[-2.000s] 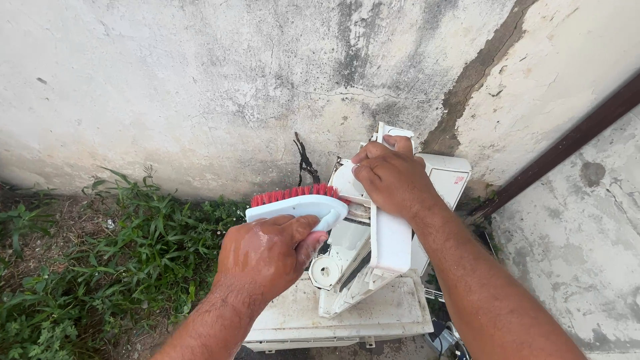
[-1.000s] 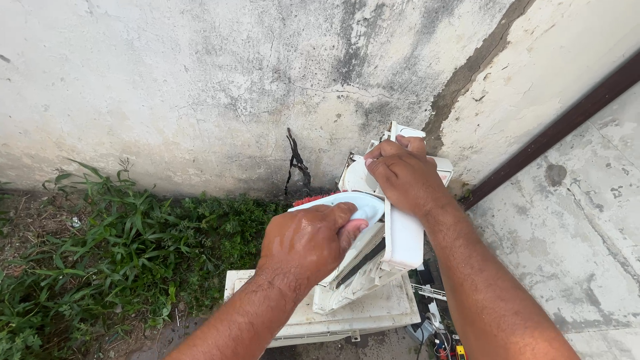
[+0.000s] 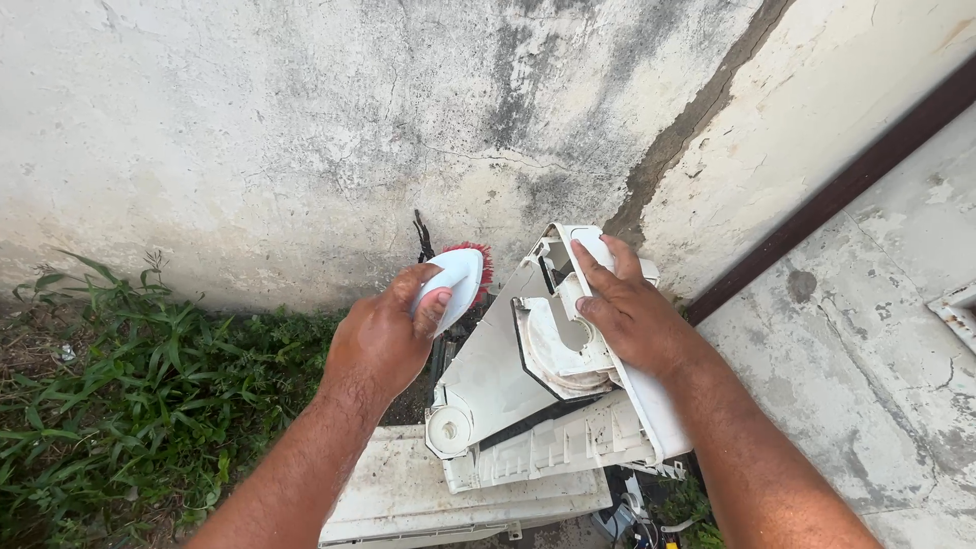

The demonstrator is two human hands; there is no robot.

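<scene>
My left hand (image 3: 385,328) grips a scrub brush (image 3: 456,286) with a light blue plastic body and red bristles, held just left of a white plastic housing (image 3: 496,358). The bristles face right and up, apart from the housing. My right hand (image 3: 637,313) holds the housing by its upper right edge, fingers spread over the rim and the thumb on the inner side. The housing stands tilted, with a round collar at its lower left corner, a curved dirty recess and dark foam strips. Its lower part is over a dirty white metal casing (image 3: 465,511).
A stained plaster wall (image 3: 305,152) rises behind, with a dark red-brown pipe or beam (image 3: 839,191) at its right. Green weeds (image 3: 168,381) grow at left. Wires and small parts (image 3: 640,518) lie beside the casing. Cracked concrete (image 3: 839,366) lies at right.
My left hand has drawn the brush left, off the housing. The housing has been turned so that its collar and curved recess now show. My right hand still holds its upper edge.
</scene>
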